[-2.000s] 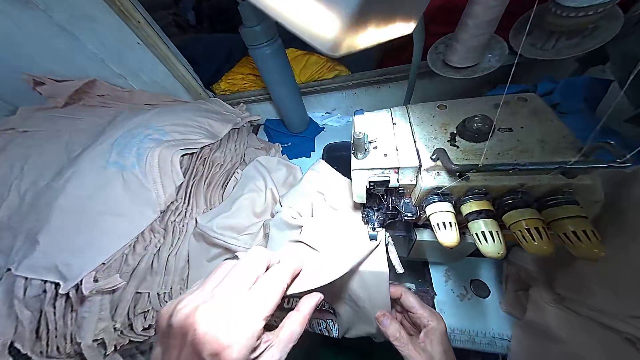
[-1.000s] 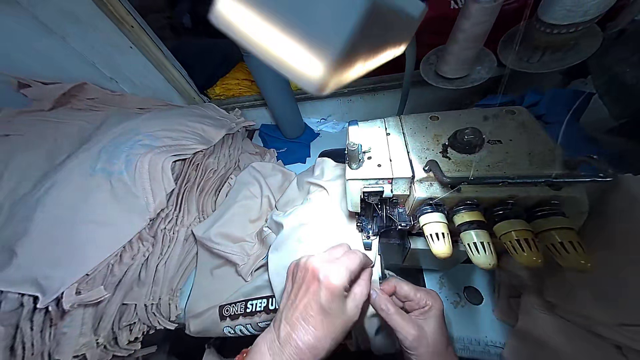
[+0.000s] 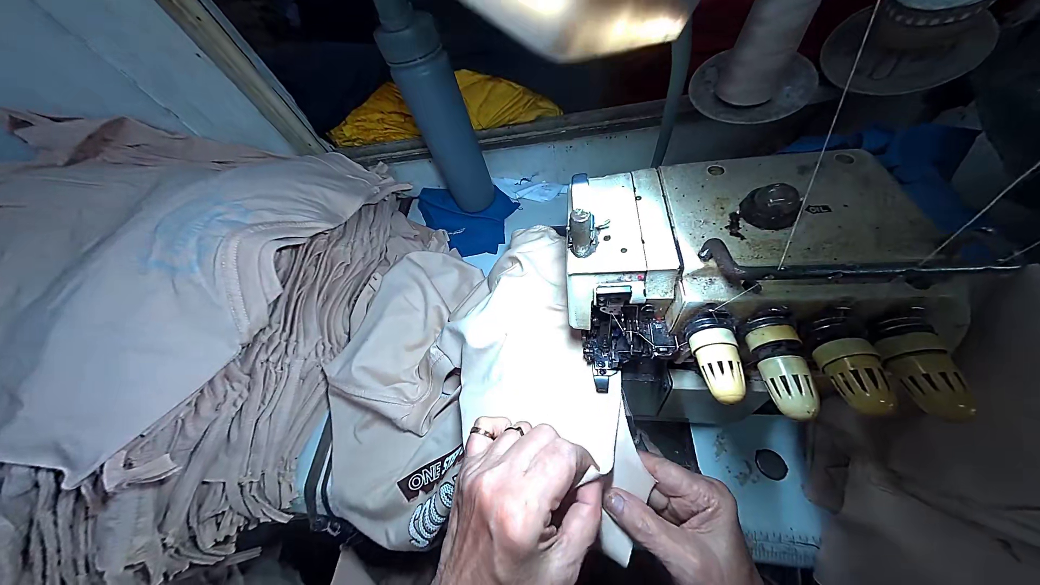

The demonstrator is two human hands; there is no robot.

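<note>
A beige knit garment (image 3: pixel 528 349) with a printed front lies left of and in front of an overlock sewing machine (image 3: pixel 812 211). Its edge runs up to the presser foot (image 3: pixel 602 380). My left hand (image 3: pixel 520 496) pinches the fabric just below the foot, thumb and fingers together, with rings on it. Close on its right, my right hand (image 3: pixel 686 520) holds a narrower beige fabric layer (image 3: pixel 630 463) between thumb and fingers. The lower ends of the fabric between the hands are partly hidden.
A tall pile of beige garment pieces (image 3: pixel 301 325) fills the left side. Blue cloth (image 3: pixel 467 219) lies by a grey post (image 3: pixel 443 114). Yellow tension knobs (image 3: pixel 715 366) line the machine's front, with thread cones (image 3: pixel 768 49) behind. A lamp (image 3: pixel 577 24) hangs overhead. More beige fabric (image 3: pixel 918 487) is at right.
My hands have moved down, away from the presser foot, and the fabric edges now show between them and the foot. The lamp sits higher in view.
</note>
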